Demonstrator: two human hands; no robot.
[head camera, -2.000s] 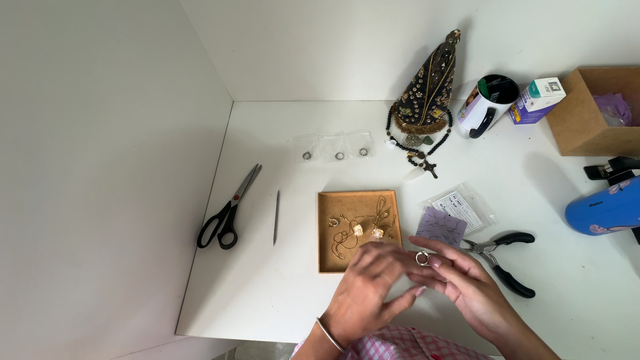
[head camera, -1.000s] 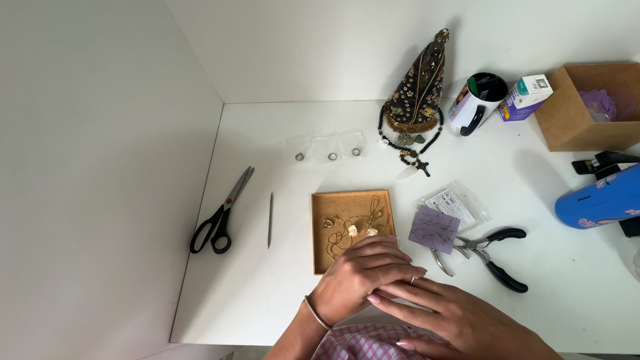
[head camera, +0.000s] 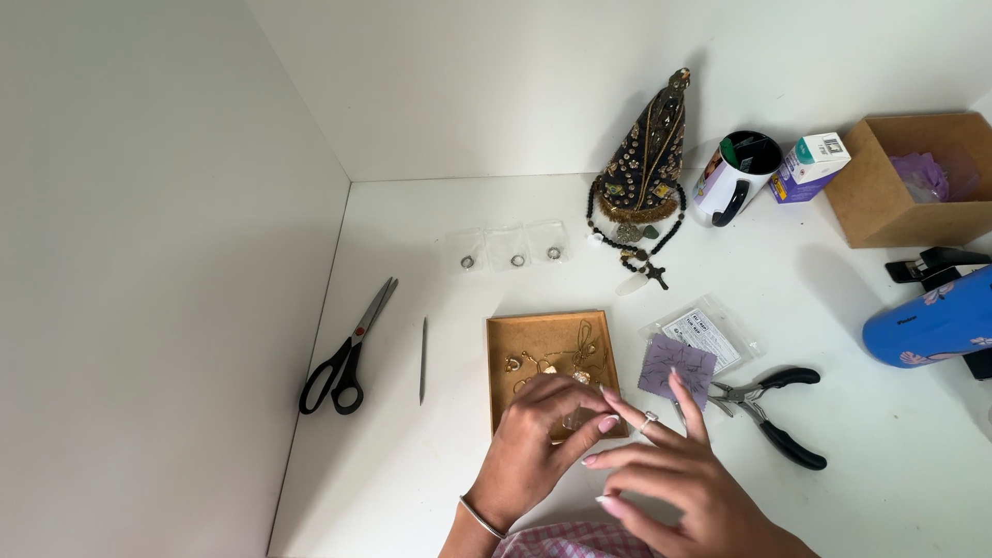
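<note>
My left hand, with a thin bracelet at the wrist, is over the lower part of a shallow brown tray. Its thumb and index finger come close to the tip of my right hand's ringed finger; whether they pinch anything is unclear. My right hand has its fingers spread and nothing gripped. A silver-coloured ring with a pale stone circles one of its fingers. Gold-coloured chains and a small ring lie in the tray, partly hidden by my left hand.
Scissors and a thin metal tool lie left; pliers, a purple cloth and a plastic bag, right. Three bagged rings, a robed statuette, beads, mug, cardboard box and blue bottle stand beyond.
My left hand has moved off the ringed finger of my right hand, which it covered in part a second ago. The fingers of my right hand have spread and lifted.
</note>
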